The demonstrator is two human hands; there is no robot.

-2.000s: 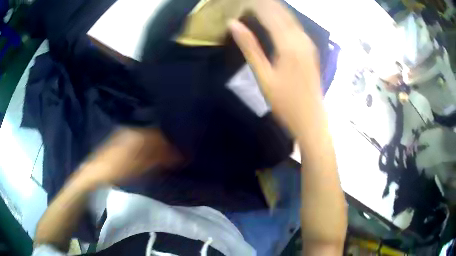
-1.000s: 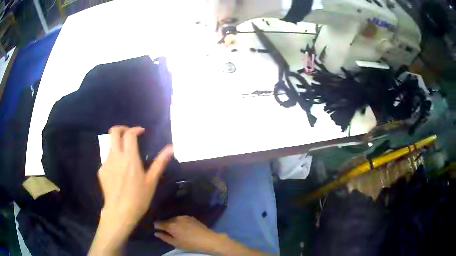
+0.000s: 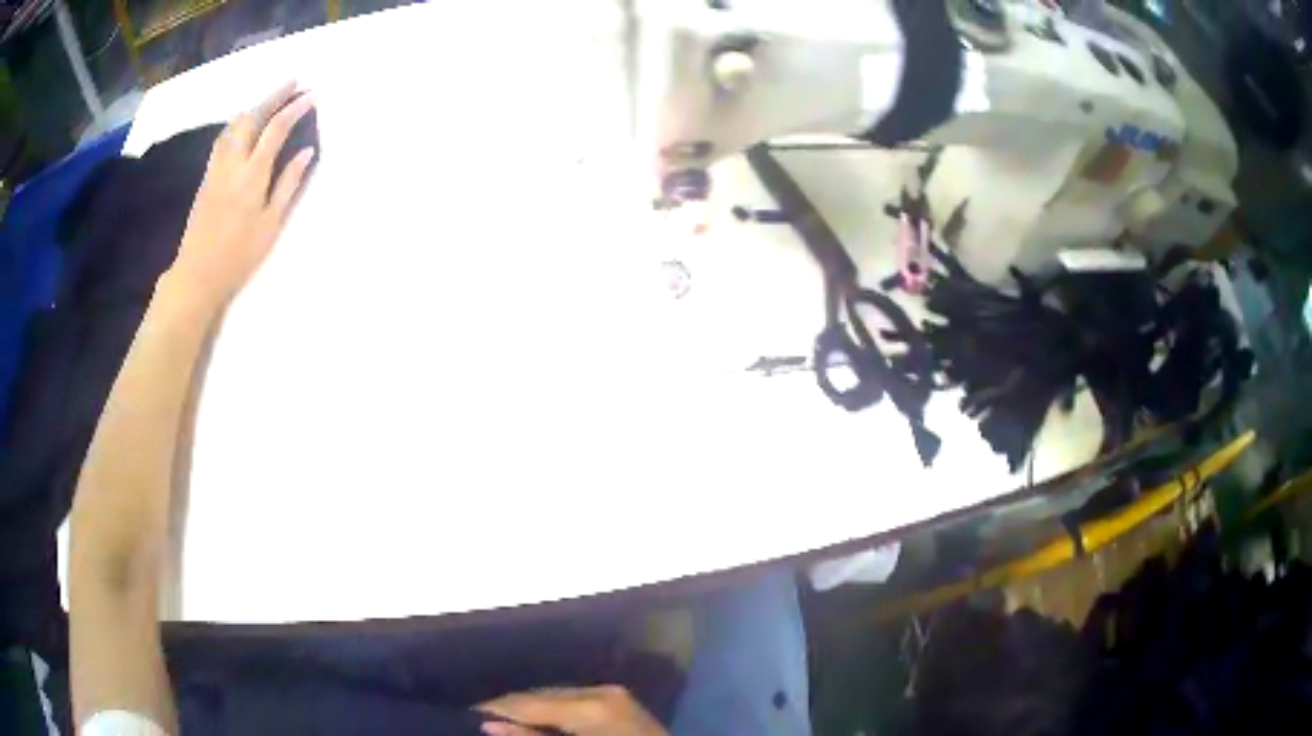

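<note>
My left hand [image 3: 252,187] is at the upper left, on the right edge of a dark garment pile [image 3: 130,230]. Dark cloth shows between its thumb and fingers; whether it grips the cloth is unclear. My right hand [image 3: 583,710] is cut off by the bottom edge. Its fingertips touch a dark garment piece [image 3: 345,683] lying in the lap, below the table's front edge; its grip is hidden.
The white machine table [image 3: 432,374] lies in front. The sewing machine [image 3: 1036,130] stands at the upper right. Black shears [image 3: 827,259], pink-and-dark slim items [image 3: 914,252] and a heap of thin black strips [image 3: 1065,345] lie beneath its arm. A yellow rail [image 3: 1122,525] is at the lower right.
The dark garment piece has moved off the tabletop into the lap. My left hand has moved from it to the pile at the upper left. My right hand stays low and is now partly cut off.
</note>
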